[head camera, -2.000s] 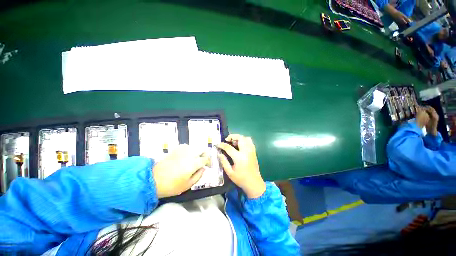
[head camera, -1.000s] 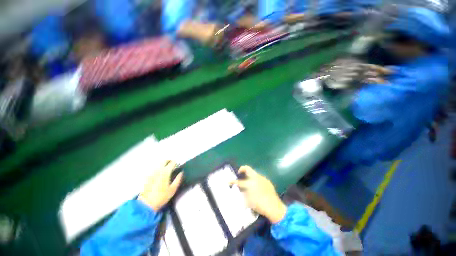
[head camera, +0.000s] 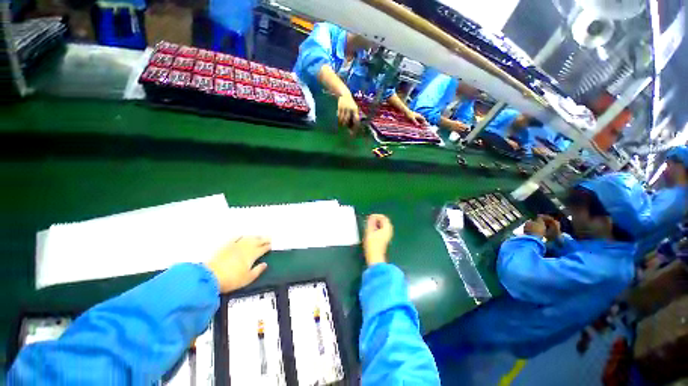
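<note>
My left hand (head camera: 240, 264) lies flat with fingers spread on the lower edge of the overlapping white sheets (head camera: 136, 241). My right hand (head camera: 377, 235) is just beyond the sheets' right end, fingers curled together; whether a small piece is pinched in them cannot be told. Nearest me is the black tray (head camera: 284, 332), with a phone screen assembly (head camera: 315, 339) in its rightmost slot and another (head camera: 254, 347) beside it. Each shows an orange tab with a dark tail. My left sleeve hides part of the tray's left side.
Stacked red-patterned parts (head camera: 226, 79) stand across the green bench (head camera: 173, 170). A clear plastic strip (head camera: 466, 264) lies to the right, by a neighbour's tray of dark parts (head camera: 490, 212). A worker in a blue smock (head camera: 573, 279) sits at the right; others work across the bench.
The view has lifted and turned. My right hand has left the tray and moved forward to the sheets' right end. My left hand, over the tray two seconds ago, now rests on the sheets.
</note>
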